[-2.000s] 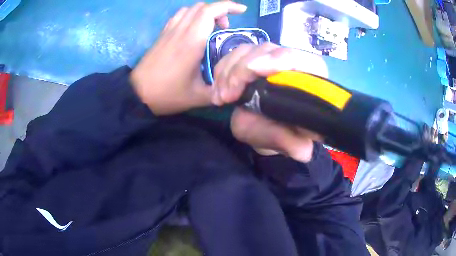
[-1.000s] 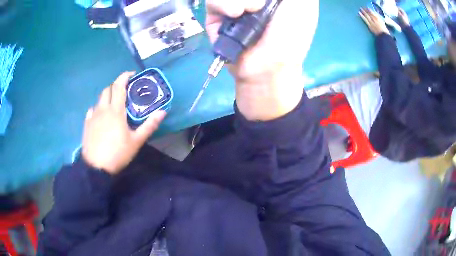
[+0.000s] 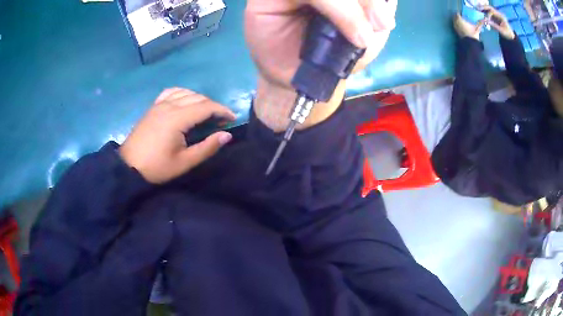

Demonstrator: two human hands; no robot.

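Note:
My right hand [image 3: 327, 43] is raised at the top centre and grips the black electric screwdriver [image 3: 324, 62], whose thin bit points down and left over my lap. Its rear is hidden by the hand and the frame edge. My left hand [image 3: 176, 133] is at the mat's front edge, thumb and fingers apart, with nothing seen in it. The screw feeder [image 3: 179, 31], a box with a white-silver top and metal front, stands on the mat at the top left. No speaker unit is visible near my hands.
The green-teal mat [image 3: 74, 99] spans the bench. A red stool [image 3: 401, 148] stands right of my legs. A neighbouring worker in dark sleeves [image 3: 472, 74] handles something beside light-blue parts [image 3: 512, 24] at the upper right. Red stool parts also show at the lower left.
The speaker unit that my left hand held is gone from view, and that hand is now open. The right hand still holds the screwdriver, bit now over my lap. The view has shifted.

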